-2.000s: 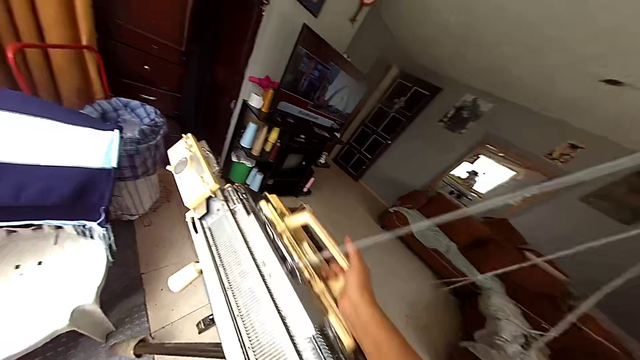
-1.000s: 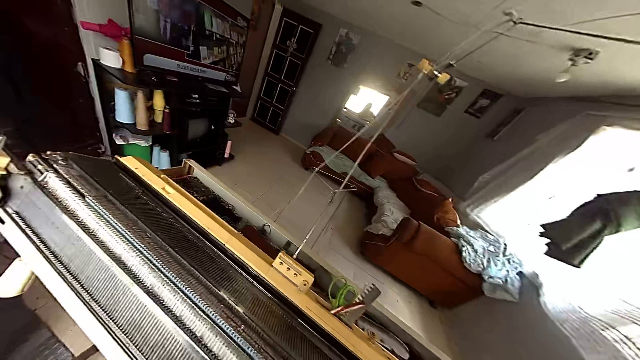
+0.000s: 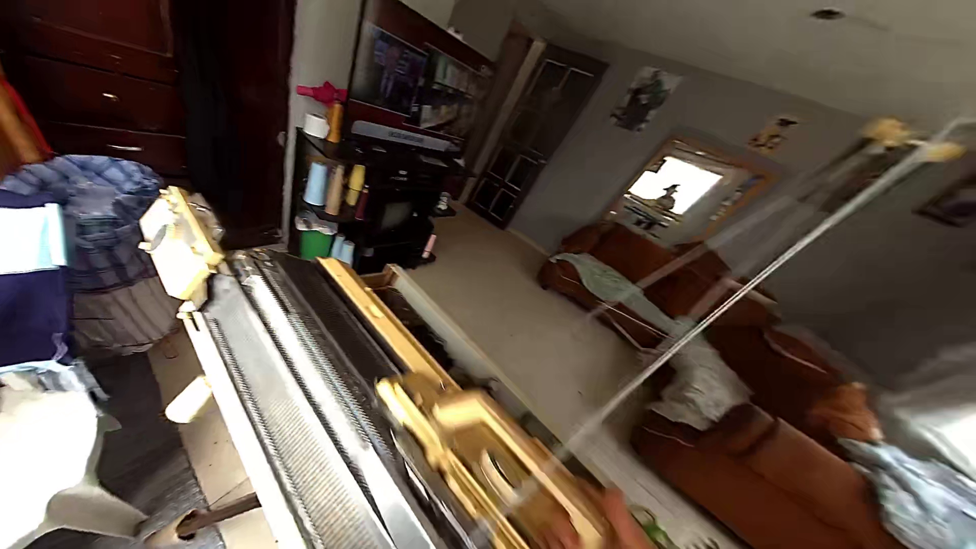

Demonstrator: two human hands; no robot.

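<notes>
A flat-bed knitting machine (image 3: pixel 305 396) runs diagonally from the left middle to the bottom of the head view, its needle beds in view. On its right side sits a yellowed plastic carriage (image 3: pixel 457 450), blurred. My right hand (image 3: pixel 587 526), cut off by the bottom edge, has its fingers on the carriage handle. A pale strand of yarn (image 3: pixel 732 297) slants from the carriage up to a yarn guide (image 3: pixel 907 141) at the upper right. At the machine's far left end is a cream plastic unit (image 3: pixel 179 244). My left hand is not in view.
A white plastic chair (image 3: pixel 46 450) and a cloth-lined basket (image 3: pixel 114 305) stand left of the machine. Yarn cones (image 3: pixel 334 189) fill a black shelf below a television (image 3: pixel 419 76). Beyond the machine, a brown sofa (image 3: pixel 740 465) holds cloths. A wooden drawer cabinet (image 3: pixel 107 99) stands at the back left.
One second ago neither hand nor the carriage was in view; now my right hand is at the carriage near the bottom. Two seconds ago both were nearer the machine's far end. The view has swung considerably.
</notes>
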